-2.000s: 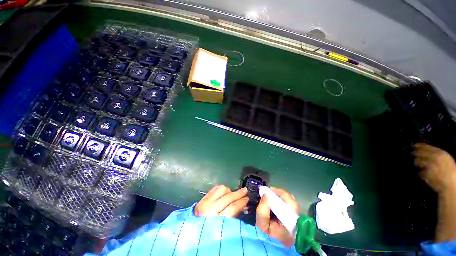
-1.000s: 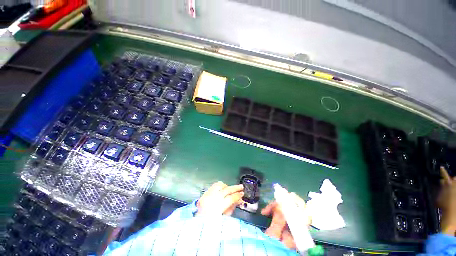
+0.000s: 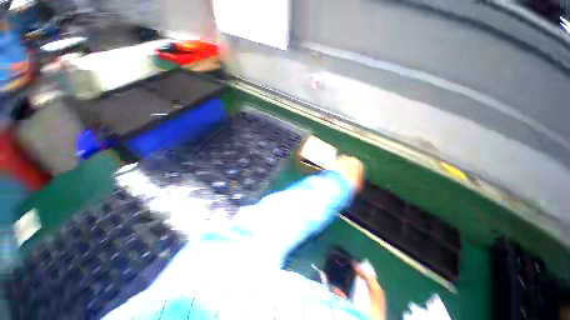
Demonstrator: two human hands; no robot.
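The frame is blurred. My left arm is stretched forward, and my left hand point(image 3: 350, 171) is over the left end of the black ten-pocket tray point(image 3: 406, 228), beside the small cardboard box point(image 3: 317, 152). The fingers are too blurred to tell whether they hold anything. My right hand point(image 3: 374, 292) is near the bench's front edge, around the white barrel of the glue dispensing syringe point(image 3: 361, 295); its tip is not clear. The black holding fixture point(image 3: 339, 267) is just left of my right hand. I cannot tell whether a housing sits in it.
The clear blister tray point(image 3: 234, 156) of black housings is at left, partly behind my sleeve. More housings lie nearer point(image 3: 81, 262). A blue bin point(image 3: 181, 130) stands beyond. The thin strip point(image 3: 394, 250) lies before the black tray. A white tissue point(image 3: 428, 309) and black trays point(image 3: 522, 275) are at right.
The view has swung left. My left hand has left the fixture and reached forward to the black tray. My right hand stays near the fixture with the syringe.
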